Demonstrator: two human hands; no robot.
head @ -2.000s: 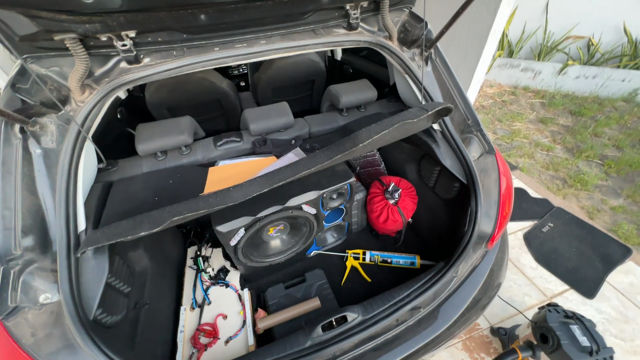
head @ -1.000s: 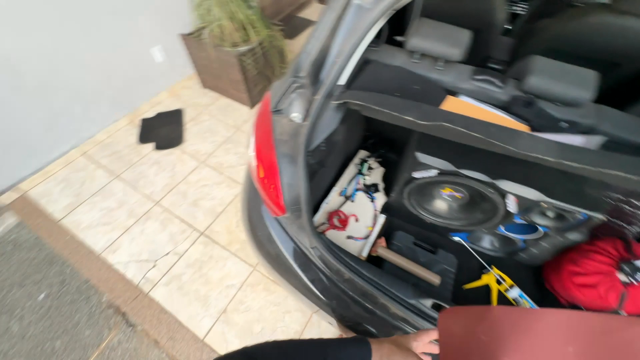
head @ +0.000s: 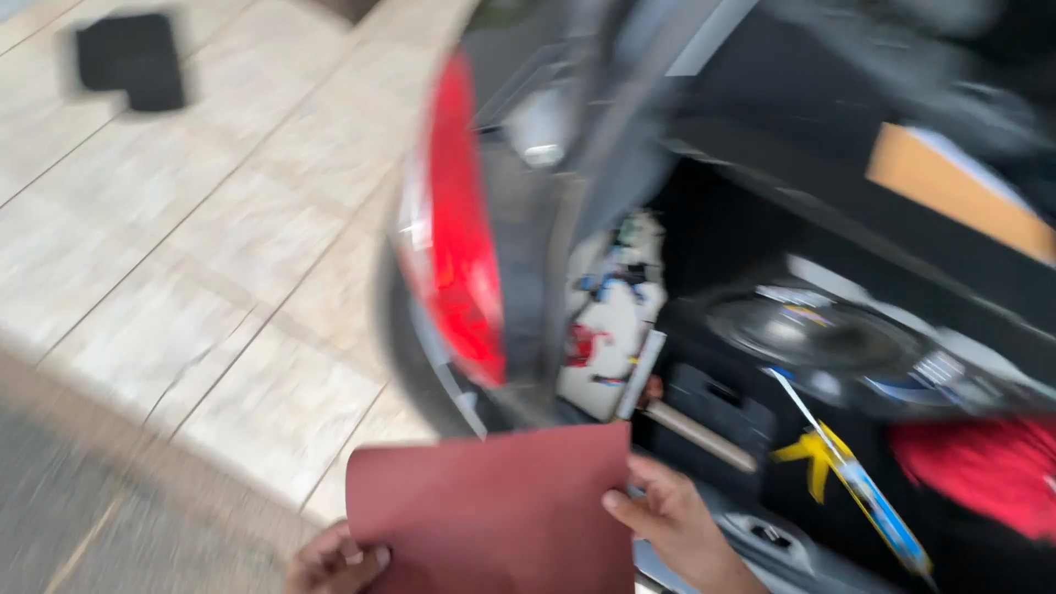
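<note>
A reddish-brown sheet, which looks like sandpaper, spans the space between my hands at the bottom of the view. My left hand grips its left edge with the thumb on top. On the right edge, near the upper corner, my right hand pinches it between thumb and fingers. The open car trunk lies beyond my right hand. In it are a yellow caulking gun with a blue tube, a handled tool, a black case and a white board with wires.
The car's red tail light stands just beyond the sheet. A speaker, a red cloth bundle and an orange-brown envelope are in the trunk. A black mat lies on the tiled floor.
Both hands now hold the reddish-brown sheet in view; one second ago only part of it and one hand showed at the bottom edge. The view has swung left and down.
</note>
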